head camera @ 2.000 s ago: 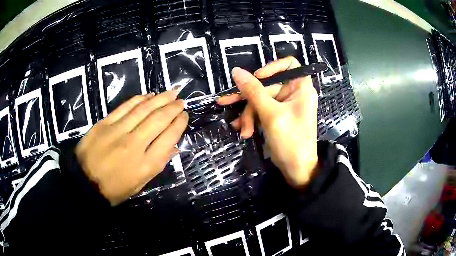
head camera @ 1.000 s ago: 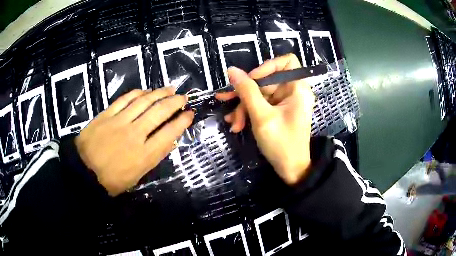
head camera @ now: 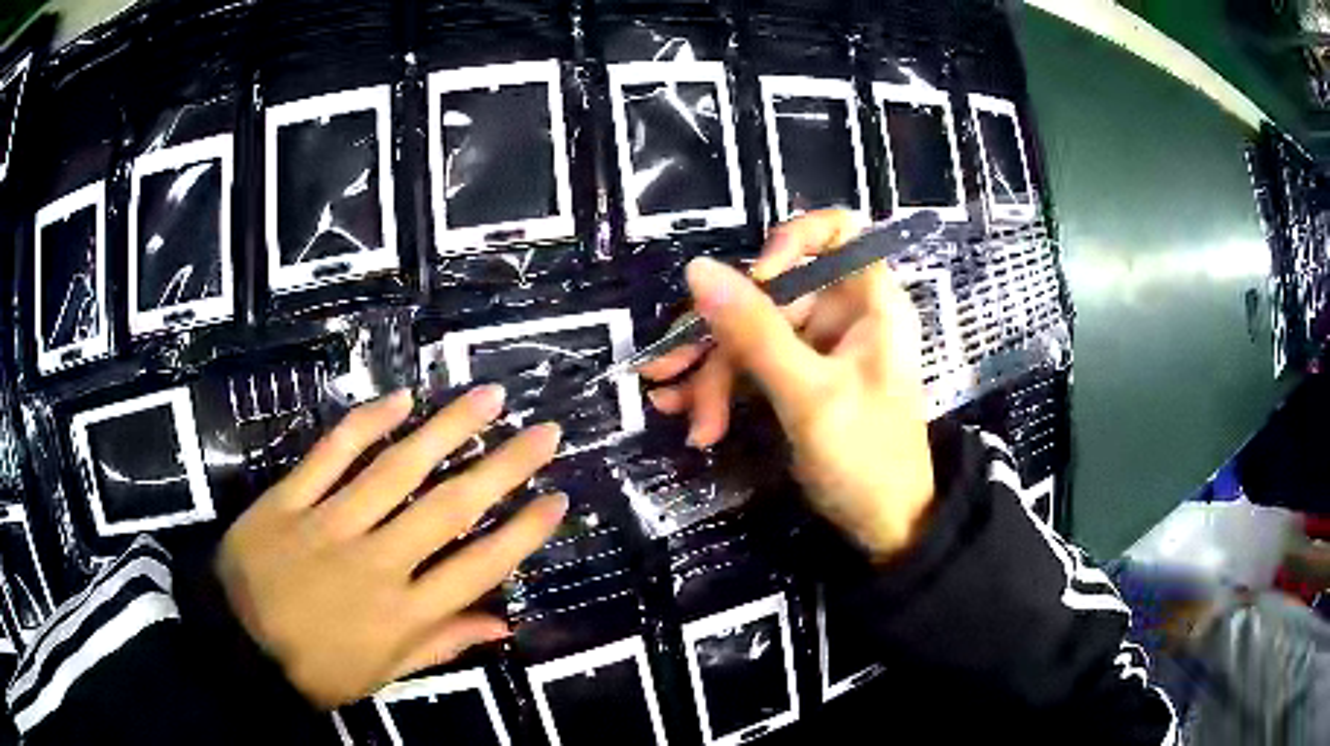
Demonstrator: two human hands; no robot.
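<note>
My right hand holds black tweezers, fine tip down and to the left, over a sideways white-bordered panel in the middle row. I cannot tell if the tip touches it or holds anything. My left hand lies flat with fingers apart, fingertips at the panel's lower left edge; nothing is seen in it. A clear sheet with rows of dashes lies partly behind my right hand. Another piece of pale slotted sheet shows just below the panel.
Black blister trays hold several upright panels along the back row and more at the front. Another panel lies at the left. The dark green bench is on the right, with a grey floor beyond its rim.
The view has shifted, showing the back row more fully. My left hand has moved down and its fingers have spread, away from the tweezer tip. The sideways panel is now visible between my hands.
</note>
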